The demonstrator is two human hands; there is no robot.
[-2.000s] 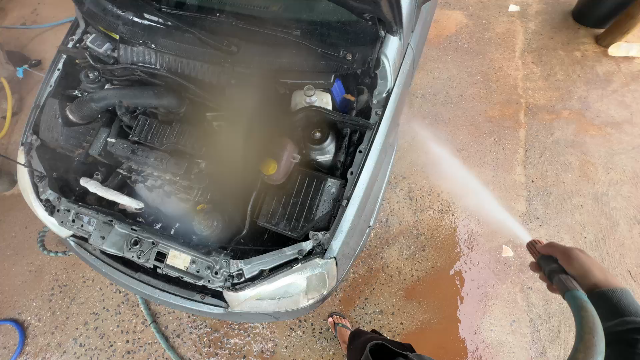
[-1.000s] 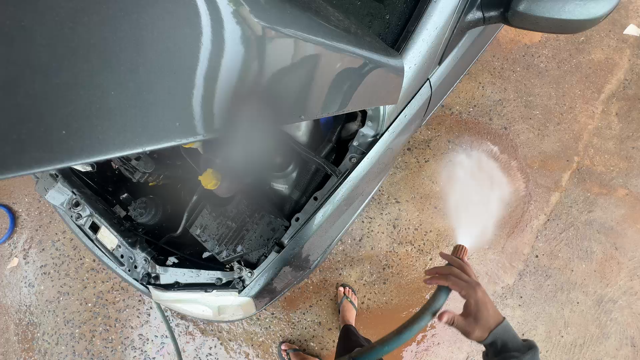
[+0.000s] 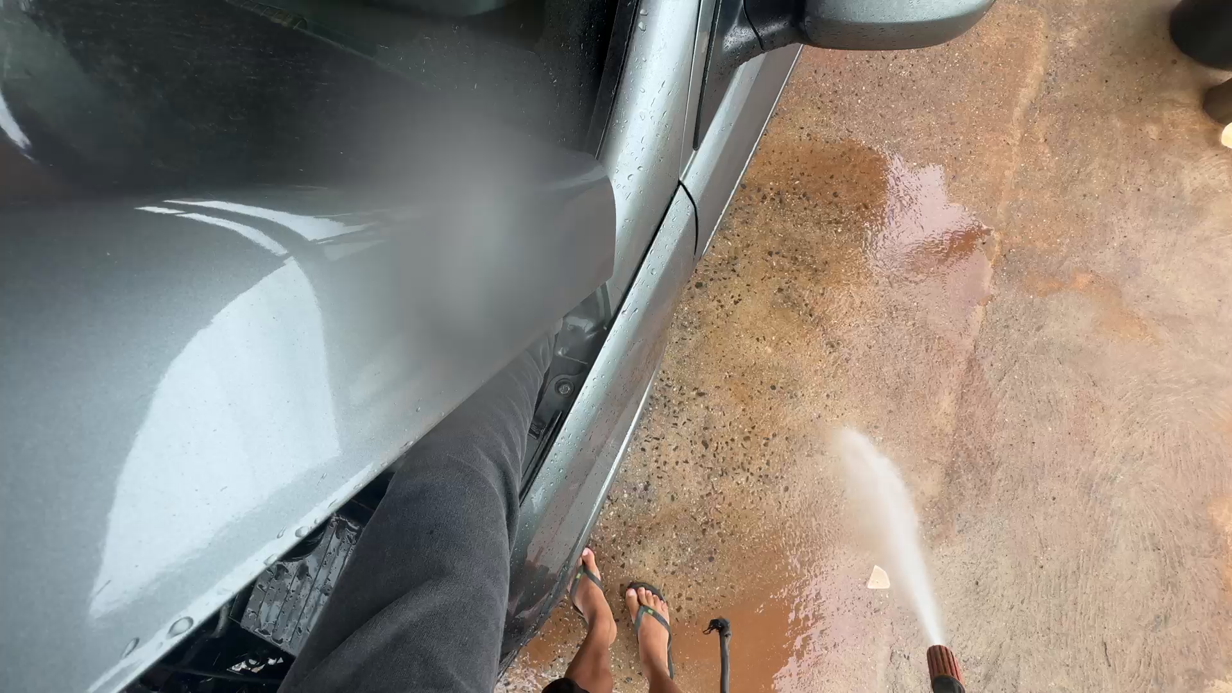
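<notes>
A dark grey sleeve [image 3: 433, 520] reaches under the raised edge of the grey car hood [image 3: 231, 385]; my left hand is hidden beneath it. At the bottom right edge, the reddish nozzle [image 3: 944, 666] of a hose sprays a white jet of water [image 3: 900, 529] over the concrete floor. My right hand is out of view. Water drops lie on the hood's edge and the fender [image 3: 587, 433]. Below the hood, part of the engine bay [image 3: 303, 587] shows. A blurred grey patch covers part of the hood and windshield.
The car's side mirror [image 3: 895, 21] juts out at the top. Two feet in flip-flops [image 3: 651, 621] stand by the fender, near a thin dark rod or hose [image 3: 724, 654]. Wet puddles [image 3: 924, 221] and a small pale piece [image 3: 878, 578] lie on the floor. Dark containers [image 3: 1203, 34] stand top right.
The hood has come down over most of the engine bay. A sleeve now reaches under its edge. My right hand, earlier on the hose, has left the view. The view has shifted towards the windshield.
</notes>
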